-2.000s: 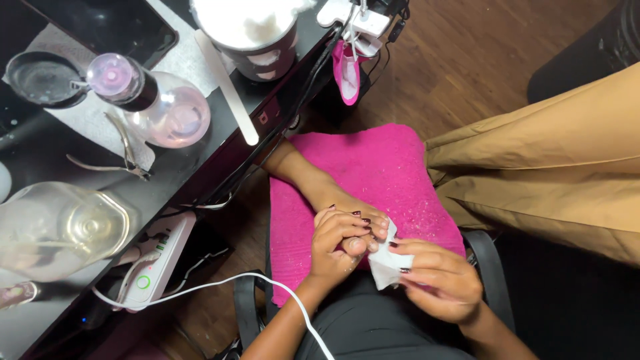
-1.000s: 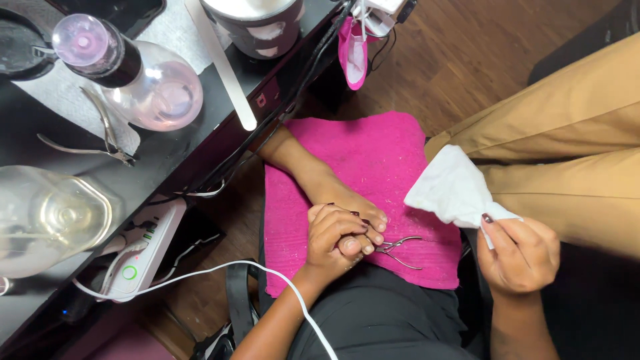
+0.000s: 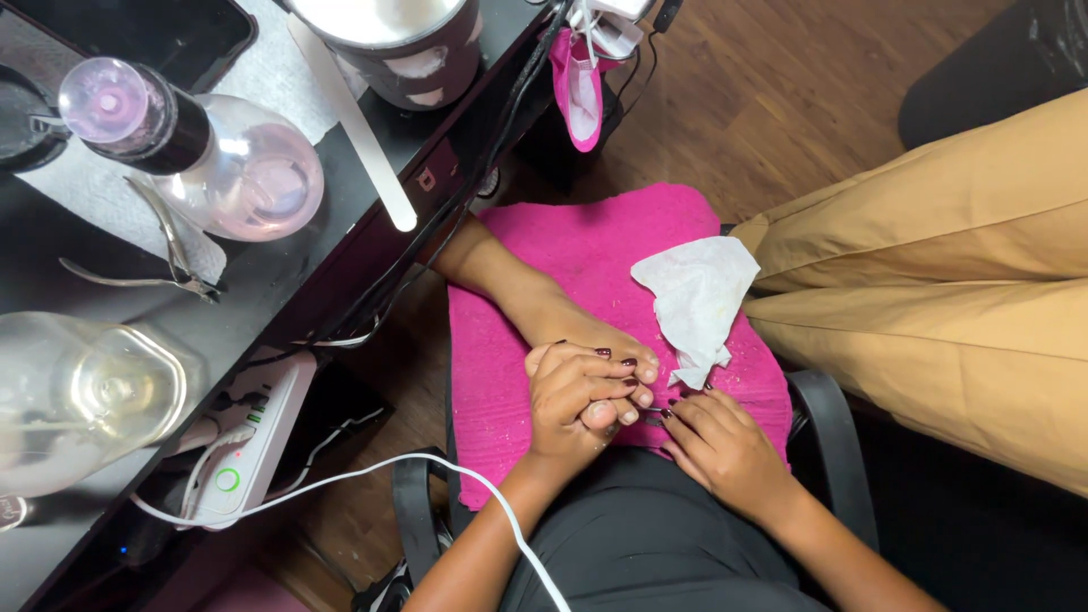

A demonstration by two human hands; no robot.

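My left hand [image 3: 578, 404] is wrapped around the toes of another person's bare foot [image 3: 574, 319], which rests on a pink towel [image 3: 595, 221] over my lap. Close to the toes, my right hand [image 3: 722, 446] has its fingertips on a pair of metal nippers [image 3: 653, 416], mostly hidden under the fingers; whether they are gripped is not clear. A crumpled white wipe [image 3: 701, 297] lies on the towel just beyond my right hand. Small pale flecks are scattered over the towel.
On the black desk at left are a pump bottle [image 3: 246, 170], metal nippers [image 3: 174, 255], a clear bottle [image 3: 93, 391], a white nail file [image 3: 357, 127] and a dark tub [image 3: 416, 68]. A white cable [image 3: 501, 501] crosses my left forearm. Someone's tan trousers [image 3: 935, 280] are at right.
My right hand has put the white wipe down on the towel and moved left to the nippers beside the toes. My left hand has stayed around the foot.
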